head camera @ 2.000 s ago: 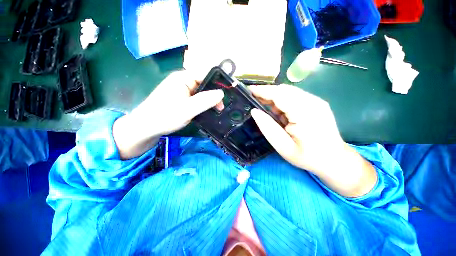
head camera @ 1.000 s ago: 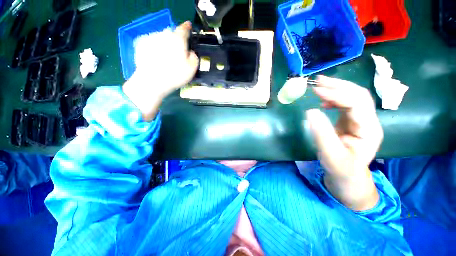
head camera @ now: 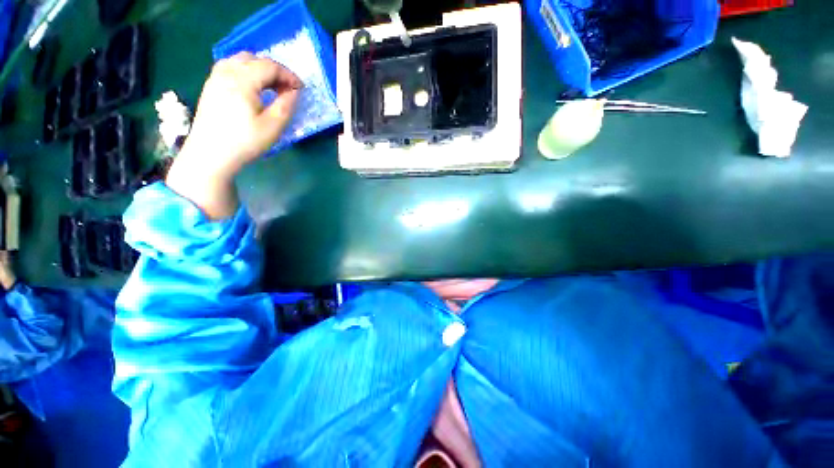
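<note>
A black two-compartment housing (head camera: 462,87) lies open side up in the cream-white fixture (head camera: 430,162). A small pale rectangle and a round spot show in its left compartment, with a thin red wire near its left end. My left hand (head camera: 240,114) is over the near left part of the left blue bin (head camera: 315,37), which holds small white parts. Its fingers are curled. Whether it pinches a part cannot be told. My right hand is not in view. Part of the press (head camera: 389,9) shows at the top edge, above the housing.
A squeeze bottle (head camera: 569,130) and tweezers (head camera: 654,107) lie below the right blue bin (head camera: 631,75) of black parts. A red bin (head camera: 754,5) is cut off above. Tissues lie left (head camera: 171,117) and right (head camera: 770,105). Black housings (head camera: 101,155) stand left. Another person's sleeve (head camera: 41,329) shows far left.
The housing went from both my hands into the fixture. My left hand has moved left from the housing's edge to the white-parts bin. My right hand has left the picture. The view has shifted.
</note>
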